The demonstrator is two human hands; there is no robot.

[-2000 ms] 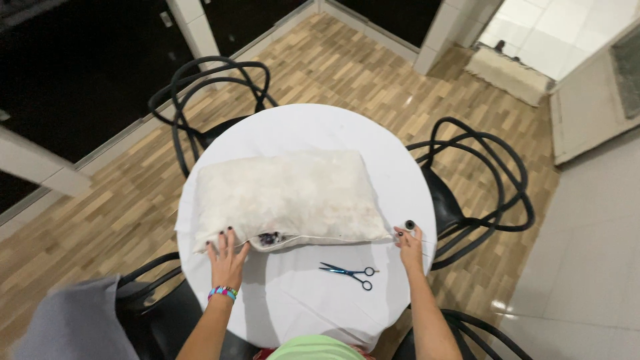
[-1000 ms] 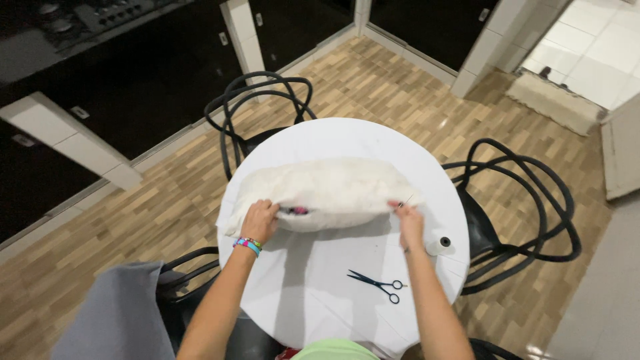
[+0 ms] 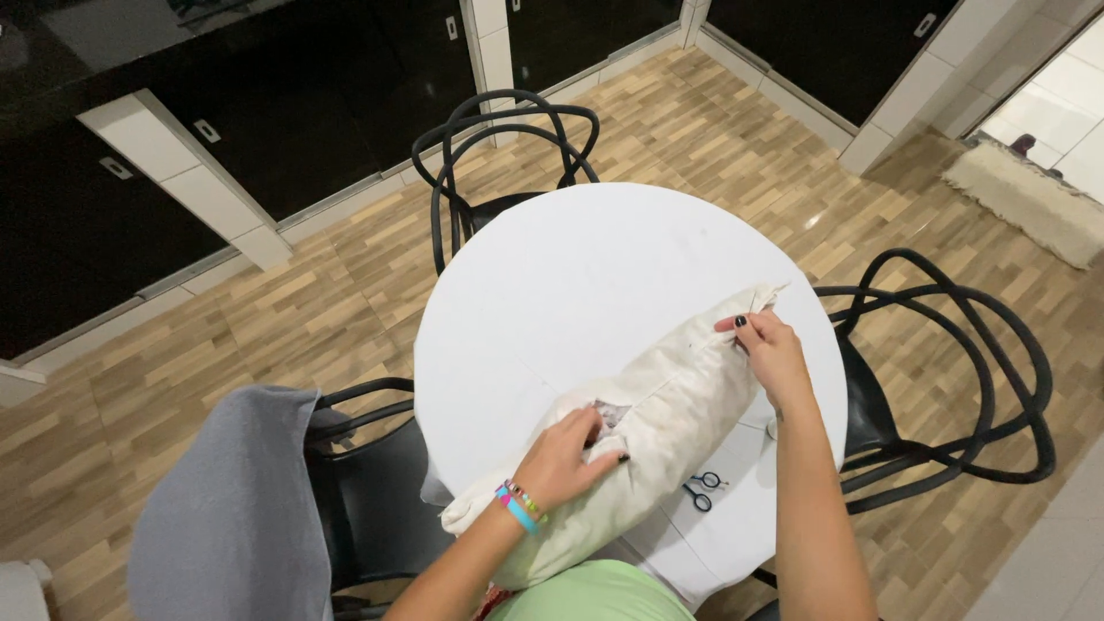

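A white stuffed pillow lies diagonally over the round table's near right part, its lower end against my body. Along its seam is a gap with stuffing showing. My left hand, with bracelets at the wrist, rests on the pillow by that gap, thumb and fingers on its fabric. At the pillow's far right end, my right hand pinches the fabric of the seam; a thin dark line, perhaps a needle or thread, shows at the fingers. Scissors lie on the table, partly covered by the pillow. A small spool is mostly hidden behind my right forearm.
A white cloth covers the round table. Black chairs stand behind it, at its right and at its left, the left one with a grey cloth on it. Dark cabinets line the wall.
The pillow has turned from lying across the table to a diagonal, its left end now near my body. It partly covers the scissors. My right hand has moved farther forward with the pillow's right end.
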